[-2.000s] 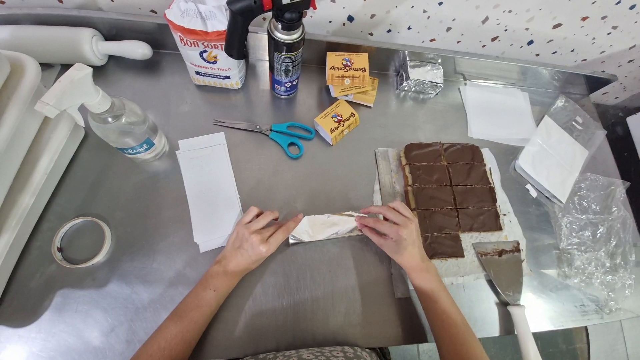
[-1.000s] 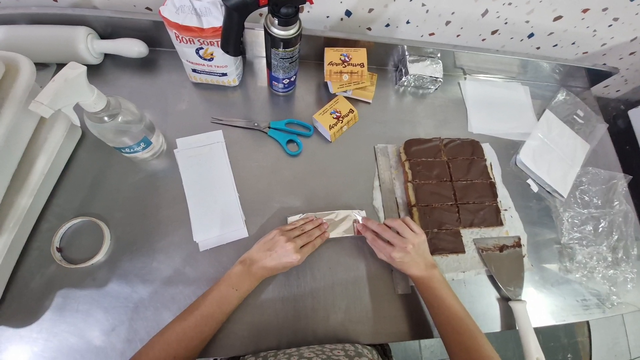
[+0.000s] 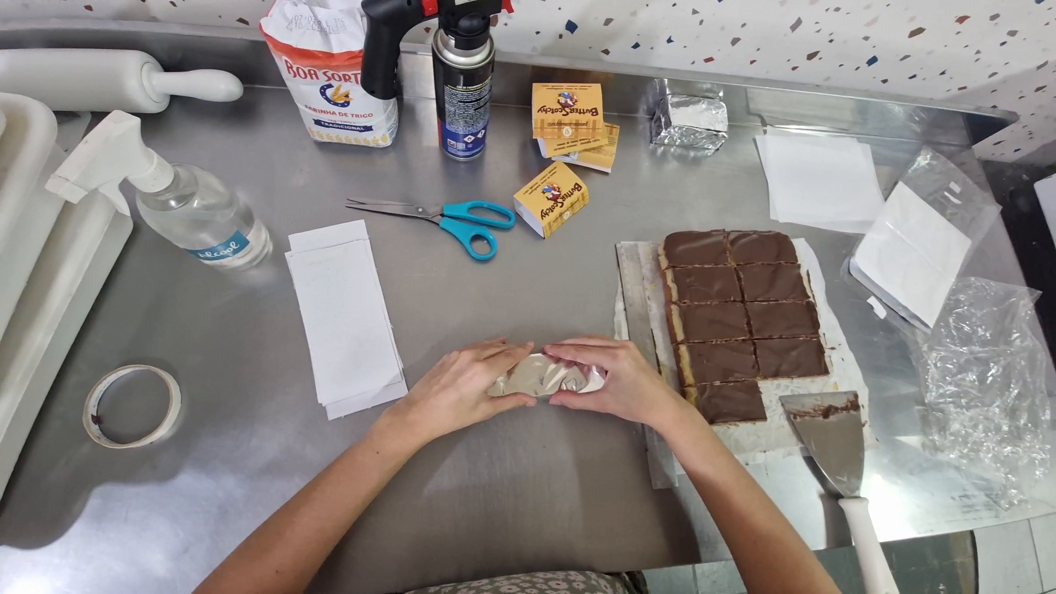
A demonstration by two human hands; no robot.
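My left hand (image 3: 470, 384) and my right hand (image 3: 615, 379) hold a small foil-wrapped packet (image 3: 544, 375) between them, one at each end, over the steel worktop. Fingers and thumbs cover its ends. To the right, a chocolate-topped slab cut into rectangles (image 3: 747, 309) lies on baking paper, with a metal scraper with a white handle (image 3: 833, 450) at its lower right corner. A stack of white paper strips (image 3: 342, 318) lies left of my hands. Beyond them are blue-handled scissors (image 3: 445, 216), several yellow printed wrappers (image 3: 553, 198) and a foil-wrapped block (image 3: 689, 120).
A spray bottle (image 3: 202, 210), a rolling pin (image 3: 107, 80), a flour bag (image 3: 334, 82) and a black aerosol can (image 3: 464, 99) stand or lie at the back left. A tape roll (image 3: 132, 406) is at left. White paper sheets (image 3: 821, 181) and crumpled clear plastic (image 3: 982, 379) lie at right.
The packet was lying flat, with my left hand pressed over its left part. Now my fingers and thumbs grip both its ends, and my right hand has moved slightly left.
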